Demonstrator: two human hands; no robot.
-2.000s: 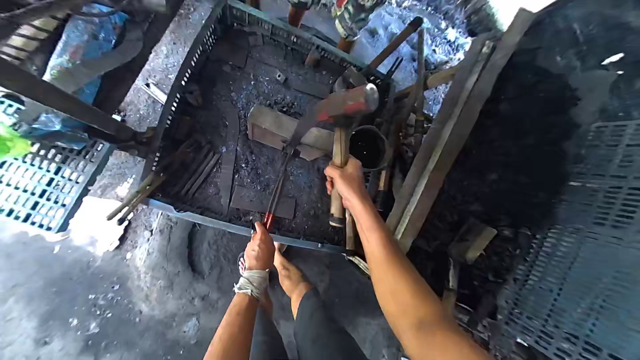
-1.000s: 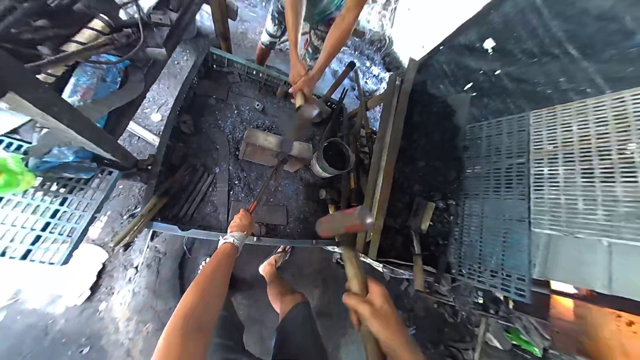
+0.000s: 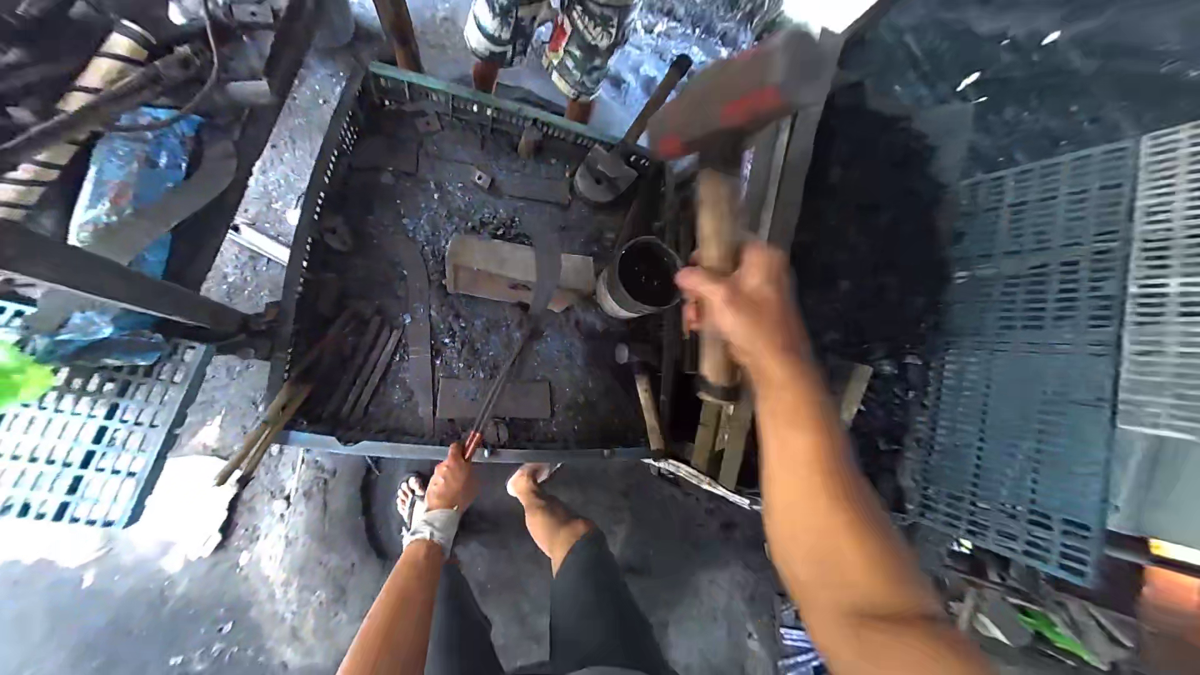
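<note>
My left hand (image 3: 453, 480), with a cloth wrap at the wrist, grips the reddish handle ends of long metal tongs (image 3: 497, 386). Their jaws meet a dark curved metal blade (image 3: 546, 258) that lies across a block-shaped anvil (image 3: 478, 267) in the bed of a large dark crate. Raised at the right, my right hand (image 3: 745, 295) is closed around the wooden handle of a sledgehammer (image 3: 736, 94). The hammer's head, partly red and blurred, is up beyond the hand, to the upper right of the anvil.
A round container of dark liquid (image 3: 641, 277) stands right of the anvil. A small hammer (image 3: 647, 398) leans near the crate's front rim (image 3: 394, 450). Another hammer (image 3: 607, 174) rests at the back right. Beyond the crate stands another person (image 3: 586, 47). Metal bars (image 3: 373, 370) lie at left.
My right hand has lifted the sledgehammer from low at the right. The other person's hands and hammer, over the anvil a second ago, have moved away; a hammer now rests at the crate's back right.
</note>
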